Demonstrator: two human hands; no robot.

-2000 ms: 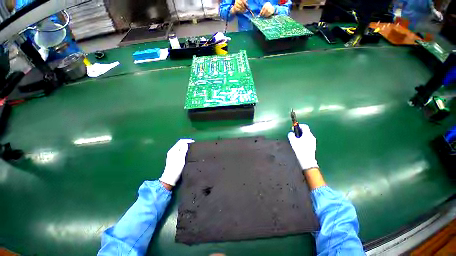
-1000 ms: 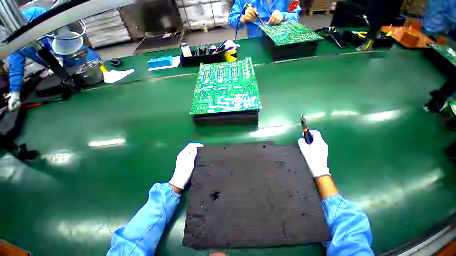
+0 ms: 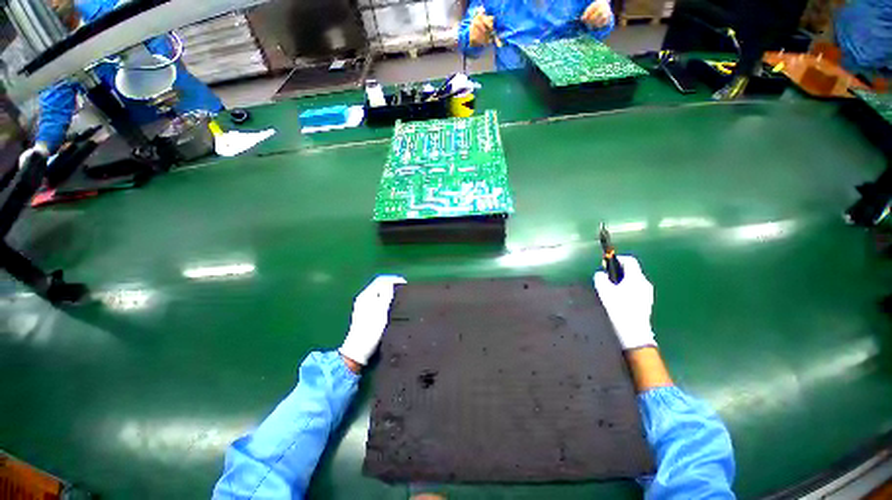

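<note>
A black foam pad (image 3: 509, 381) with a worn, pitted surface lies bare on the green bench right in front of me. My left hand (image 3: 372, 319), in a white glove, rests against the pad's left edge near the far left corner. My right hand (image 3: 628, 301), also gloved, holds side cutters (image 3: 608, 252) beside the pad's far right corner, tips pointing away from me. A green circuit board (image 3: 445, 171) lies on another block of black foam beyond the pad.
Across the green bench (image 3: 245, 322) are a black parts bin (image 3: 406, 105), a blue box (image 3: 328, 118) and a second circuit board (image 3: 579, 62) on foam before a person in blue. Another person is at far left. An orange tray (image 3: 807, 73) is at far right.
The view has shifted slightly, so the bench things sit a little differently in the picture. The opposite person's hands have moved apart. My hands keep their places at the pad.
</note>
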